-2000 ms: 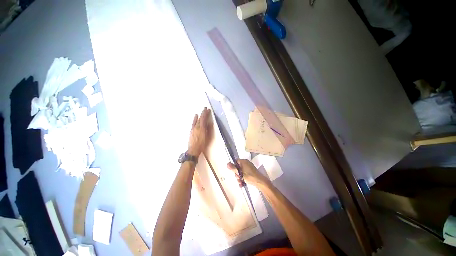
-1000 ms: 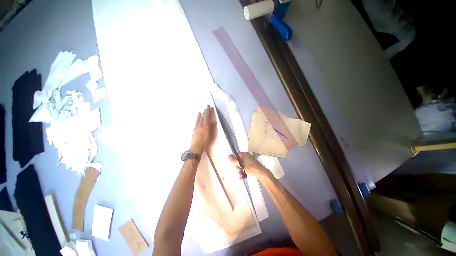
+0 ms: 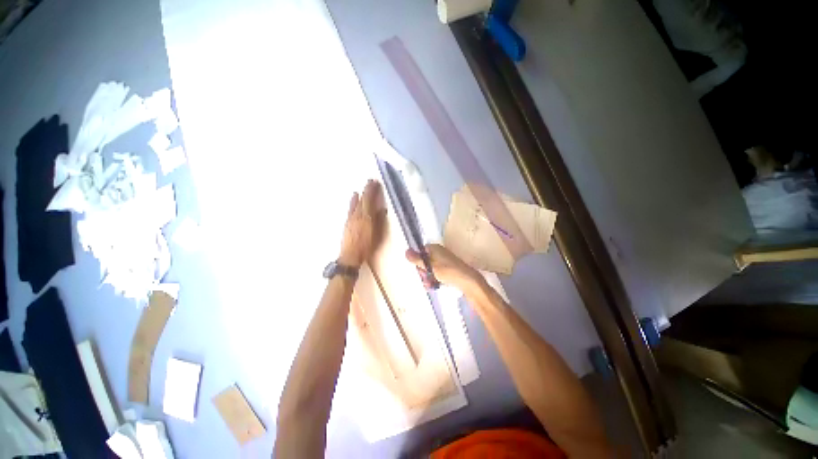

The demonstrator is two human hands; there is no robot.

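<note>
A white fabric lay (image 3: 260, 108), glared out, runs from the far edge towards me. A large tan pattern piece (image 3: 422, 381) lies on its near end, with a narrow straight bar (image 3: 392, 312) on it. My left hand (image 3: 363, 229) is bare, with a watch at the wrist, and presses flat on the pattern beside the cut line. My right hand (image 3: 441, 267) grips the shears (image 3: 408, 211), whose dark blades point away from me along the right edge of the lay. A strip of white cloth lies right of the blades.
A pink ruler (image 3: 444, 125) lies over small tan patterns (image 3: 475, 235) to the right, beside the brown rail (image 3: 547, 188). White scraps (image 3: 126, 224), dark cloth (image 3: 43, 206), a curved tan pattern (image 3: 151, 350) and small square patterns (image 3: 183, 389) lie on the left.
My right hand and the shears have moved a little away from me along the lay's edge. The blades look wider apart. My left hand stays flat on the pattern.
</note>
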